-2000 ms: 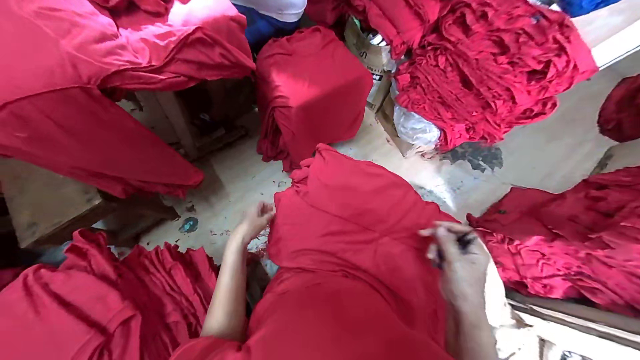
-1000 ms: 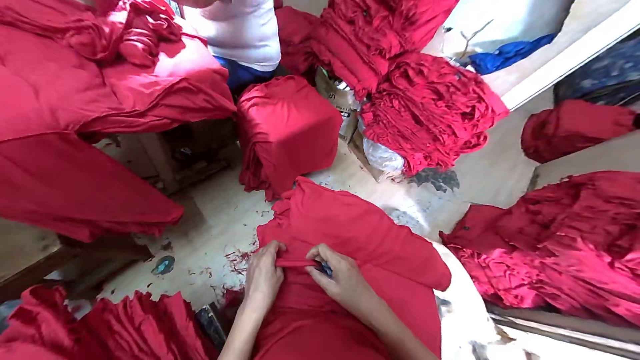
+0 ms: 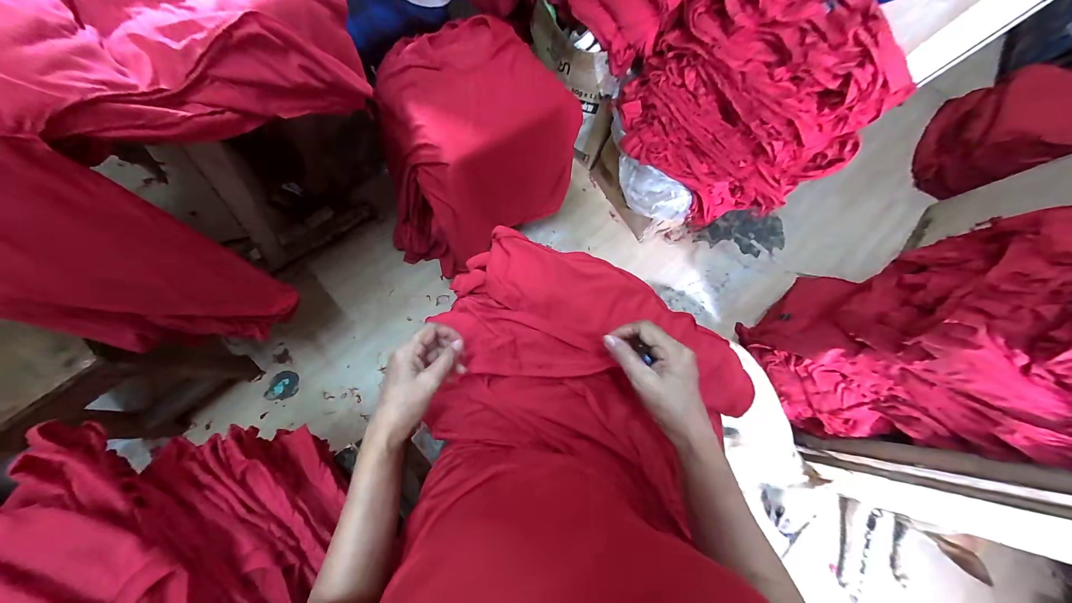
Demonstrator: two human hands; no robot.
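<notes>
A red cloth garment (image 3: 553, 335) lies spread over red fabric across my lap. My left hand (image 3: 423, 368) is at its left edge, thumb and fingers curled close together; whether they pinch the cloth cannot be told. My right hand (image 3: 662, 373) is over the right part of the garment, fingers bent around a small dark object (image 3: 645, 353), mostly hidden in the palm. The tips of its thumb and forefinger are at a fold of the cloth. More smooth red fabric (image 3: 553, 528) runs down from the garment toward me.
A draped stack of red cloth (image 3: 486, 126) stands ahead. Red fabric covers a table (image 3: 184, 67) at upper left. Red piles lie at lower left (image 3: 167, 519), upper right (image 3: 754, 100) and right (image 3: 938, 335). A clear plastic bag (image 3: 653, 188) and scraps lie on the floor (image 3: 335, 335).
My hands were close together on the cloth a second ago and are now farther apart, one at each side of the garment. The view has shifted.
</notes>
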